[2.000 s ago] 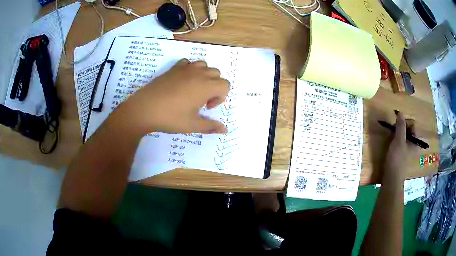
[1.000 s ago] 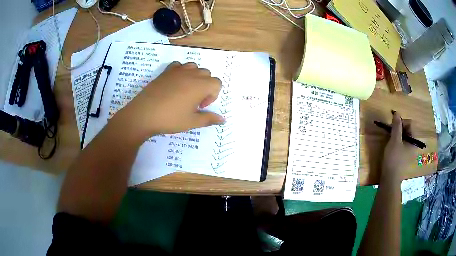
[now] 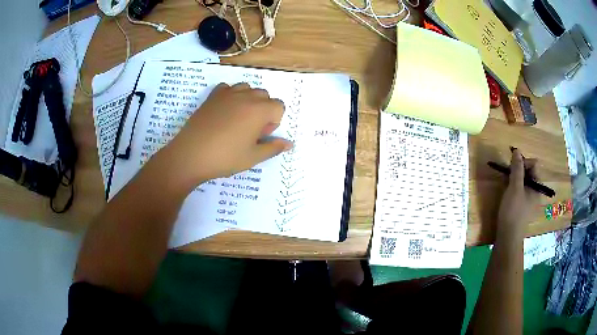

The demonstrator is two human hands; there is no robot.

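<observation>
A printed list [image 3: 314, 170] with a column of handwritten ticks lies on a dark-edged clipboard [image 3: 348, 163], its clip at the left. My left hand [image 3: 239, 131] rests over the middle of the list, fingers curled, thumb apart beside the tick column, holding nothing visible; it hides some printed lines. A form pad [image 3: 419, 190] with a printed grid and square codes lies right of the clipboard, its pale yellow cover [image 3: 437, 75] folded back. My right hand [image 3: 520, 186] rests right of the pad and holds a black pen [image 3: 540, 188] between its fingers.
A black tripod [image 3: 49, 98] lies far left. A round black object [image 3: 217, 33] and white cables lie behind the clipboard. A yellow booklet [image 3: 481, 39], a grey-white cylinder [image 3: 556, 62] and a small brown-orange box [image 3: 519, 109] stand upper right. Coloured letter pieces [image 3: 558, 209] lie at the right edge.
My left hand and thumb have moved a little up the list. My right hand stays beside the pad with the pen. The camera view has shifted slightly.
</observation>
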